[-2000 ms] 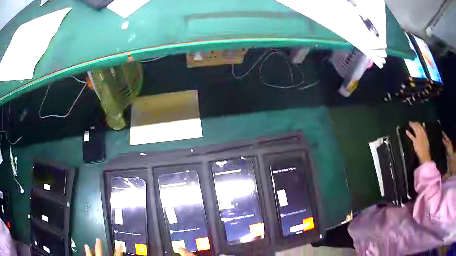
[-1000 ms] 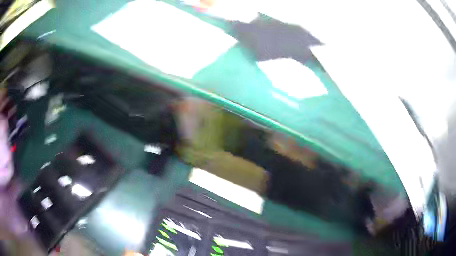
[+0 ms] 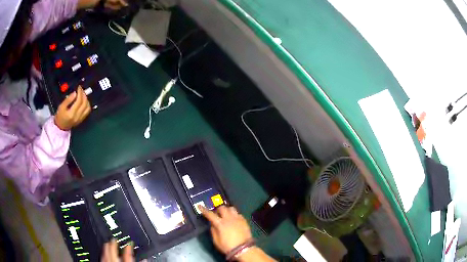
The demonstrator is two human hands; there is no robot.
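A black four-slot tray (image 3: 185, 233) lies on the green mat with an upright phone in each slot. The two left phones (image 3: 120, 215) show green text lines. The third phone (image 3: 156, 197) has strong white glare. The rightmost phone (image 3: 194, 171) shows a yellow-orange corner button and a small white label. My right hand (image 3: 231, 233), with a bracelet at the wrist, has its index fingertip at this phone's lower left part; whether it touches the glass is unclear. My left hand (image 3: 118, 252) is blurred and cut off at the bottom edge, fingers apart over the tray's lower edge.
A person in a pink smock (image 3: 38, 148) has a hand over another tray (image 3: 115, 92) at upper left. A dark phone (image 3: 269, 214) and a fan (image 3: 335, 189) are at right. White earphones (image 3: 163, 97) and a cable lie behind the tray. The raised green shelf (image 3: 327, 66) holds paper sheets.
The view has swung left through a blurred turn, to a tray left of the earlier one. My right hand now reaches over its rightmost phone. The fan and dark phone appear right of the tray.
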